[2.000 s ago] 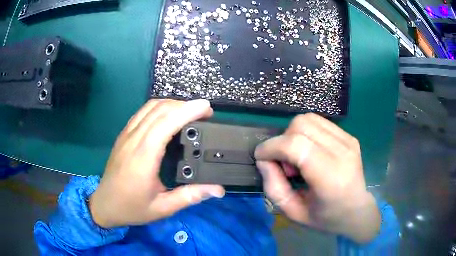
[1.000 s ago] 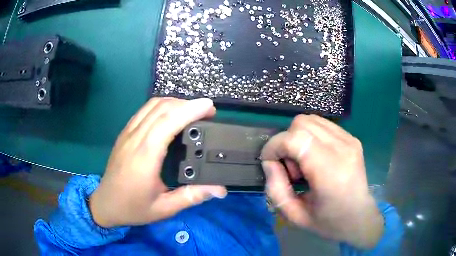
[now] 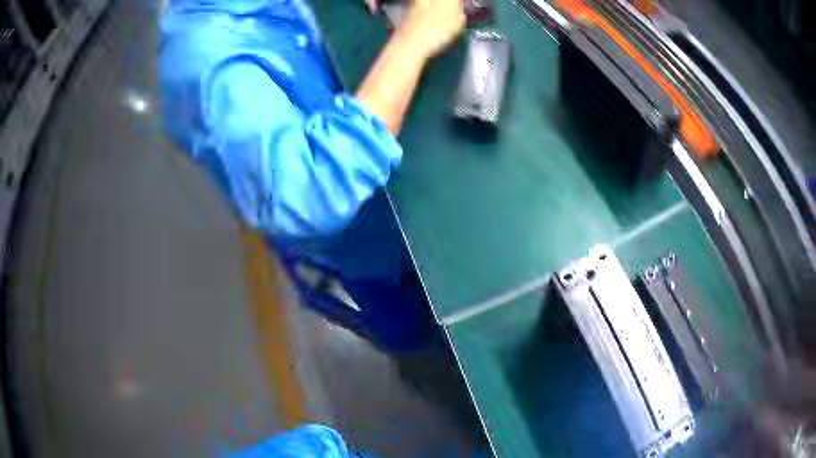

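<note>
The view is tilted and partly blurred. A thick plate stack (image 3: 626, 353), its top shining pale with ringed holes at the ends, lies on the green mat at the lower right. A thin dark plate (image 3: 684, 313) with small bright dots lies just beyond its right side. A blue sleeve (image 3: 300, 443) shows at the bottom edge, seemingly mine. Neither my left hand nor my right hand can be made out. A blurred brownish patch at the lower right edge cannot be identified.
Another person in a blue sleeve (image 3: 277, 134) stands at the bench at upper left, a hand at the top edge. A pale-topped block (image 3: 483, 76) lies near them. A long dark stack (image 3: 617, 98), an orange strip (image 3: 689, 121) and conveyor rails (image 3: 716, 201) are at the upper right.
The view has swung away from the tray, the worked plate and my hands. The neighbouring person and the conveyor side now show, and the plate stack appears at the lower right.
</note>
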